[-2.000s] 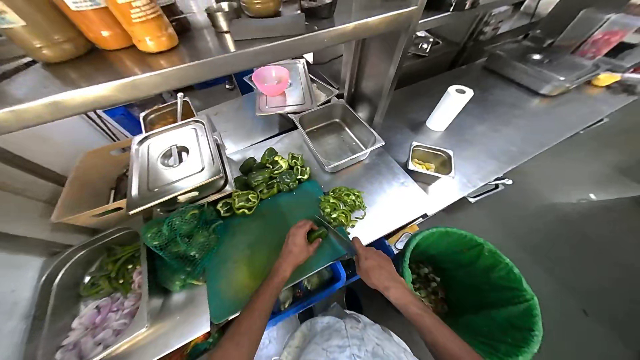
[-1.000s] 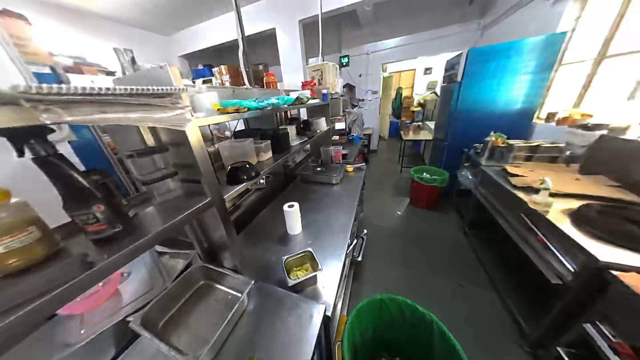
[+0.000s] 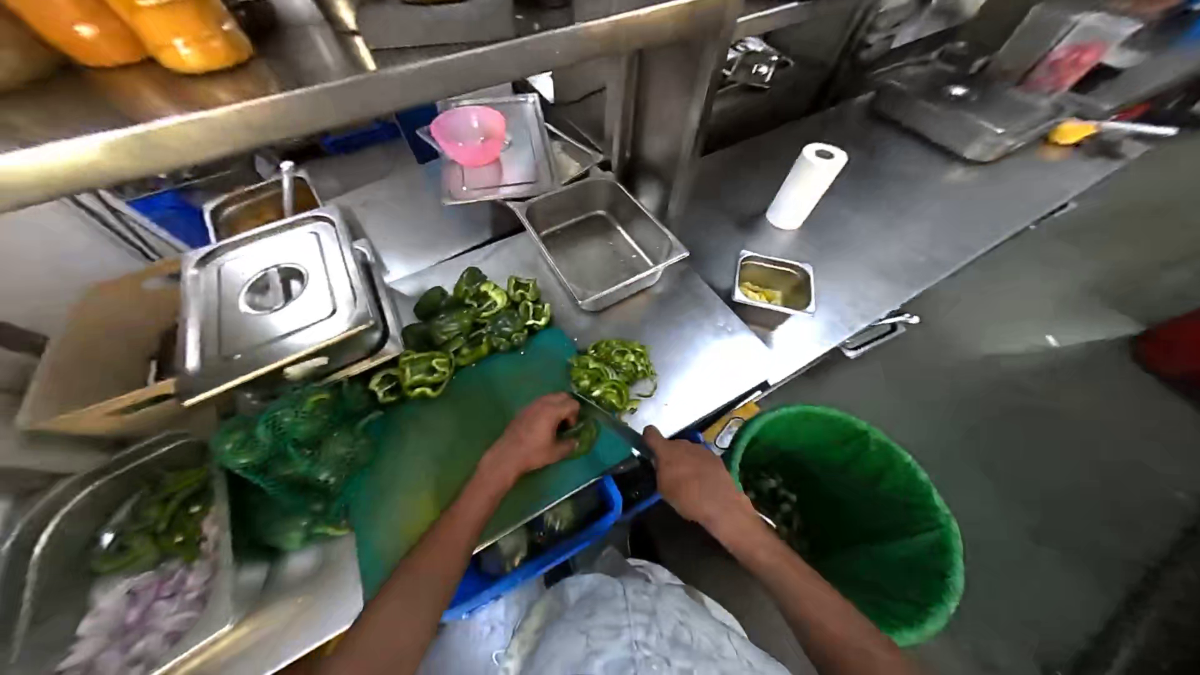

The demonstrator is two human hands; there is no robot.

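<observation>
On the green cutting board [image 3: 450, 450], my left hand [image 3: 536, 436] holds a piece of green bell pepper [image 3: 583, 435] near the right edge. My right hand [image 3: 692, 478] grips a kitchen knife [image 3: 609, 422], whose blade lies at the pepper's right side. Sliced green pepper [image 3: 614, 370] forms a pile on the steel table just beyond the blade. Cored green bell peppers [image 3: 473, 323] are heaped at the board's far edge. A green mesh bag of peppers [image 3: 300, 450] touches the board's left side.
At the left are a steel pan of chopped onion [image 3: 141, 609] and pepper strips, and a lidded steel container [image 3: 272, 291]. Beyond the board sit a steel pan [image 3: 605, 244] and a pink bowl [image 3: 469, 134]. A green-lined bin [image 3: 848, 525] stands at the right, below a paper roll [image 3: 806, 186].
The view swung up toward the room one second ago and is back down on the board now. Both hands, out of sight then, are again at the board's right edge, as two seconds ago.
</observation>
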